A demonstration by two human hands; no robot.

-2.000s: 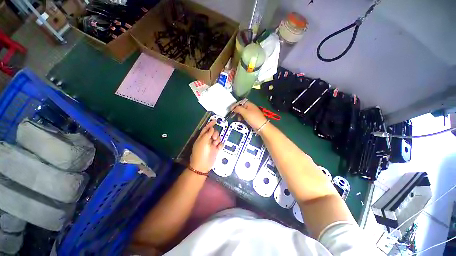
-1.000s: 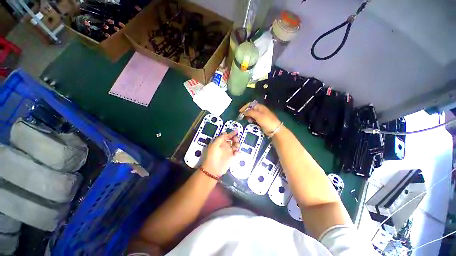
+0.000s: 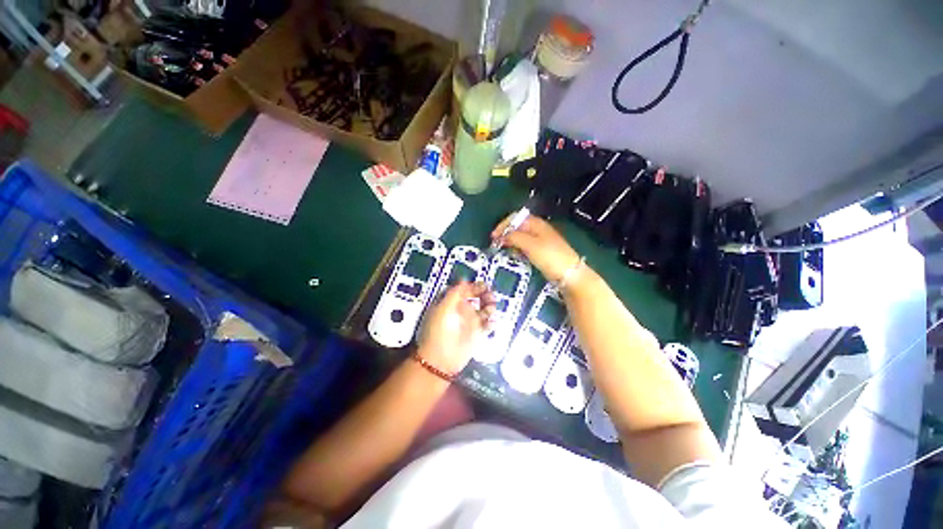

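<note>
Several silver-white faceplates (image 3: 407, 292) with rounded ends, windows and round holes lie in a slanting row in front of me. My right hand (image 3: 540, 248) grips a thin, pale, pen-like tool (image 3: 514, 224) at the top end of the third faceplate (image 3: 507, 289). My left hand (image 3: 452, 329) lies over the second faceplate (image 3: 461, 271), with its curled fingertips at the third. Whether the left fingers hold a small part cannot be told. My right forearm covers parts of the faceplates further right.
A green bottle (image 3: 479, 139), white tissue (image 3: 422, 204) and cardboard box (image 3: 408, 153) stand or lie behind. Black housings (image 3: 662, 222) line the wall. A pink sheet (image 3: 271, 170) lies left. A blue crate (image 3: 212, 398) is at lower left, an open housing (image 3: 817, 380) at right.
Both hands have moved right along the row, from the first faceplate to around the third. The first faceplate is now uncovered. The red-handled cutters are no longer visible. The camera view has shifted.
</note>
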